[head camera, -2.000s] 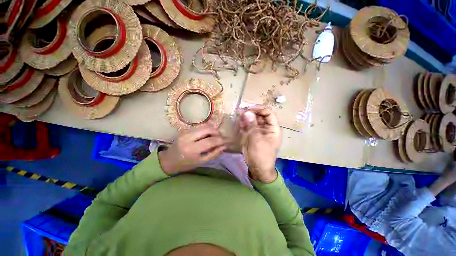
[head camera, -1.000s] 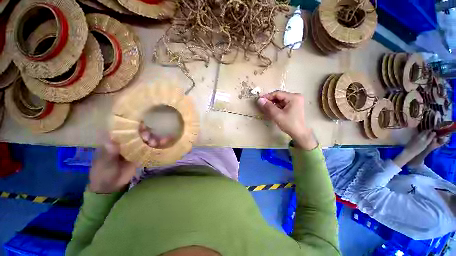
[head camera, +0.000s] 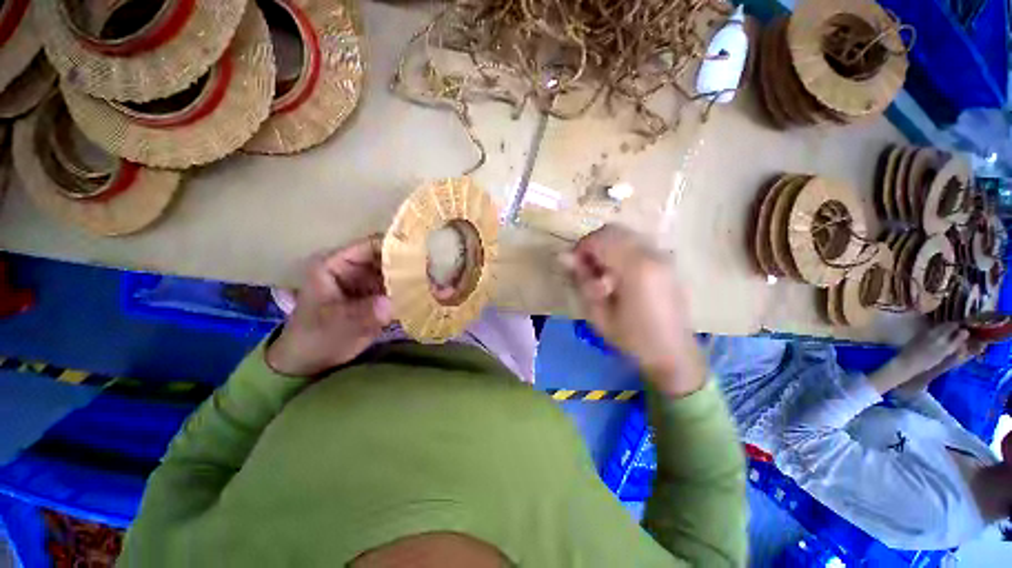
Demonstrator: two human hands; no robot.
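Note:
My left hand (head camera: 333,311) holds a tan woven ring (head camera: 411,264) by its left edge, with fingertips showing through the centre hole. The ring is raised at the bench's front edge, tilted, its plain ribbed face mostly toward me. My right hand (head camera: 633,294) is blurred, to the right of the ring and not touching it. Its thumb and fingers are close together; whether they pinch something is not clear. A work board (head camera: 644,239) lies on the bench behind that hand, with a small white piece (head camera: 619,191) and brown specks on it.
Red-collared rings (head camera: 167,117) are piled at left. A cord heap (head camera: 577,50) lies at the back, beside a white glue bottle (head camera: 724,58). Stacked rings with cords (head camera: 827,227) stand at right. Another person's hands (head camera: 927,353) are at far right. Blue crates (head camera: 100,444) are below.
Both hands were low and near each other, the ring flat on the bench. My left hand then lifted the ring, now more tilted. My right hand has moved back from the white piece.

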